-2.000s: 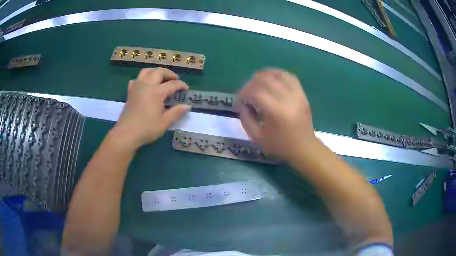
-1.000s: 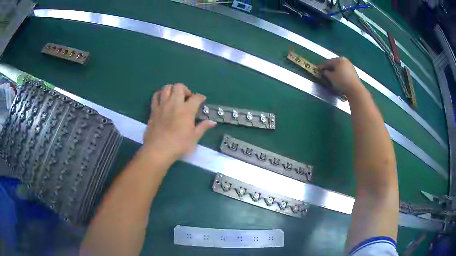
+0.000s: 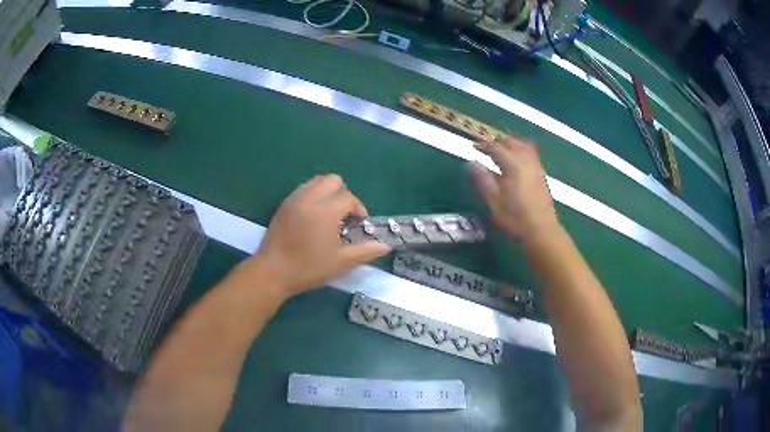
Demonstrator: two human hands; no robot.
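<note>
My left hand [image 3: 319, 229] grips the left end of a grey fixture bar [image 3: 422, 229] with a row of round bright parts in its cavities. My right hand [image 3: 512, 181] is above and right of that bar, fingers apart, near the right end of a brass-coloured block [image 3: 452, 116]; whether it touches the block is unclear. A second fixture bar [image 3: 460, 284] lies just below the held one. A third, paler bar [image 3: 425, 329] lies on the near side of the silver strip. A smooth silver cover plate [image 3: 376, 392] lies nearest me.
Stacked fixture bars [image 3: 97, 253] stand at left. Another brass-coloured block [image 3: 132, 111] lies at upper left. A dark bar [image 3: 675, 348] lies at right. Silver strips [image 3: 245, 78] cross the green surface. Wiring and equipment [image 3: 498, 25] are at the back. A blue bin [image 3: 42, 354] is at lower left.
My right hand set down the brass-coloured block on the far side and came back left toward the held bar. My left hand still holds the bar, which looks slightly raised. The view has shifted.
</note>
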